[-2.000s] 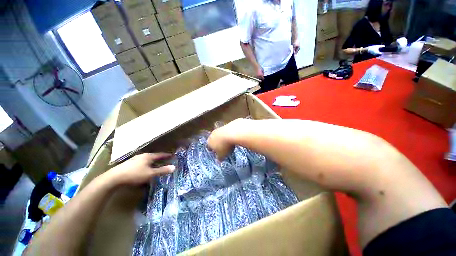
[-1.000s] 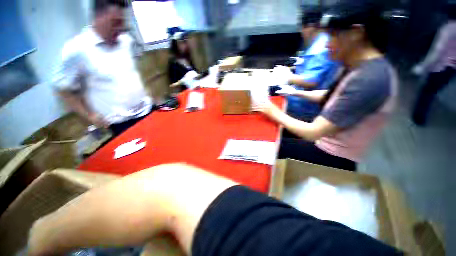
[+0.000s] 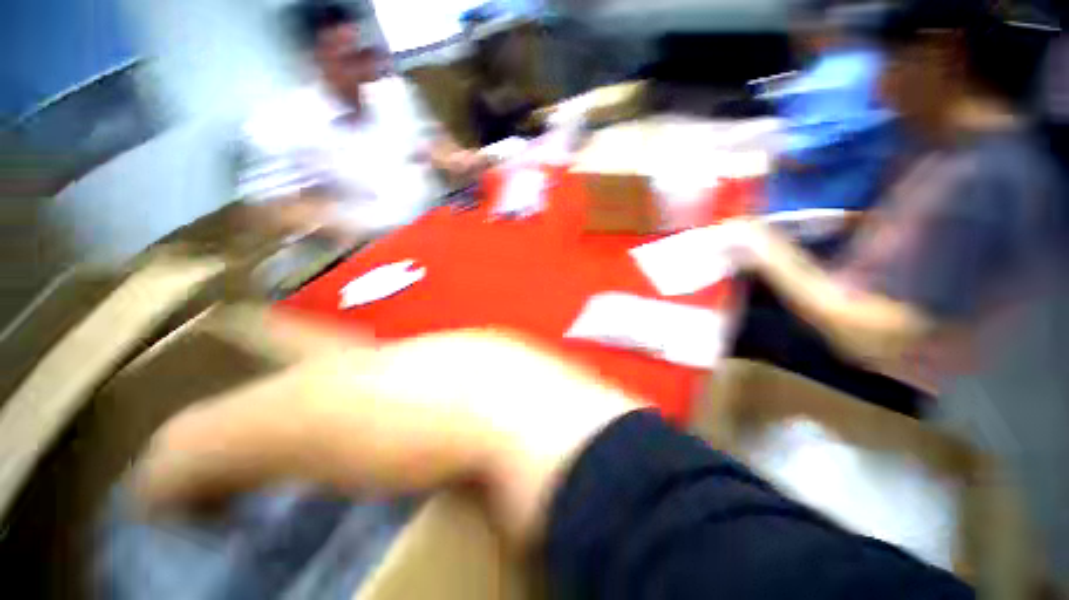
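Note:
The shipping carton (image 3: 451,551) lies at the lower left, with its flap (image 3: 106,340) raised at the left edge. Blurred silvery bubble-wrapped products (image 3: 281,545) sit inside it. My right hand (image 3: 188,463) is at the end of my forearm, which crosses the lower middle over the carton. The hand is strongly blurred over the wrapped products, and its fingers and any hold cannot be made out. My left hand is not in view. A whitish wrapped pack (image 3: 651,327) lies on the red table.
The red table (image 3: 492,275) runs away from the carton, with white gloves (image 3: 382,283) and a small brown carton (image 3: 619,203) on it. A person at right holds a white pack (image 3: 686,258). An open carton with whitish bags (image 3: 862,492) is low right. Another person stands far left.
The view has shifted, so the scene sits lower right. The person at right now holds a white pack over the table. The person in white has turned and reaches across the table's far side.

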